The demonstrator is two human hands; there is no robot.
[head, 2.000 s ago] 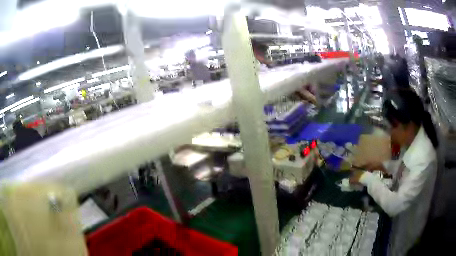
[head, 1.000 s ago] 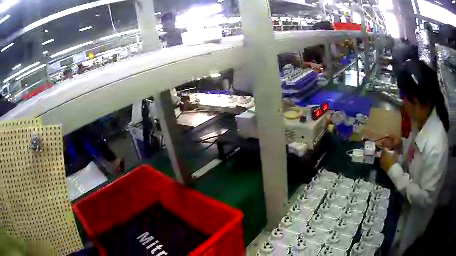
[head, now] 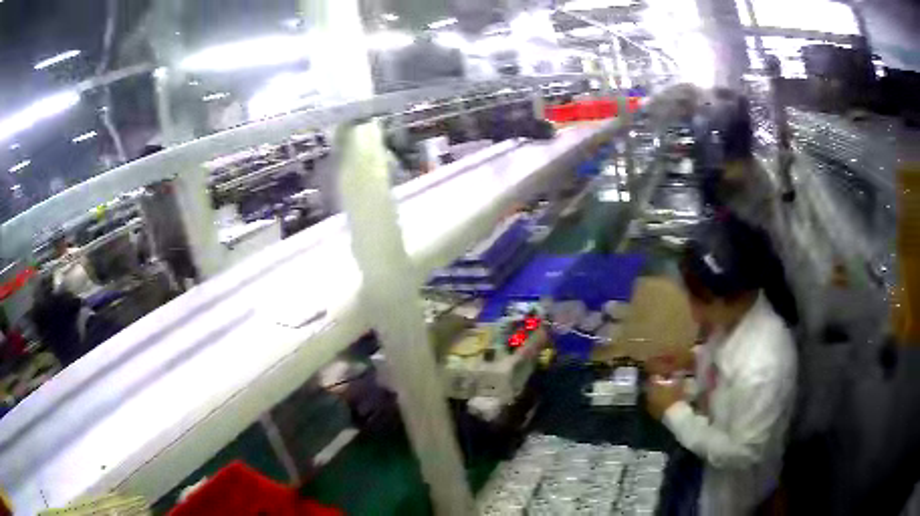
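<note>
Neither my left hand nor my right hand is in the picture. Nearest in front of me, white plug-in adapter units (head: 580, 482) stand in dense rows at the bottom, blurred and cut off by the lower edge. A red crate (head: 242, 494) shows only its top part at the bottom left edge. A few white units (head: 613, 387) lie on the green bench near the co-worker's hands.
A pale post (head: 395, 292) rises before a long white shelf (head: 217, 333). Behind the adapters are a beige box with red digits (head: 489, 371), blue sheets (head: 570, 282) and cardboard (head: 656, 320). A person in a white coat (head: 746, 388) works at the right.
The view has swung and blurred. The red crate and adapter rows have dropped lower in the picture, and the shelf fills more of it. The co-worker appears further left.
</note>
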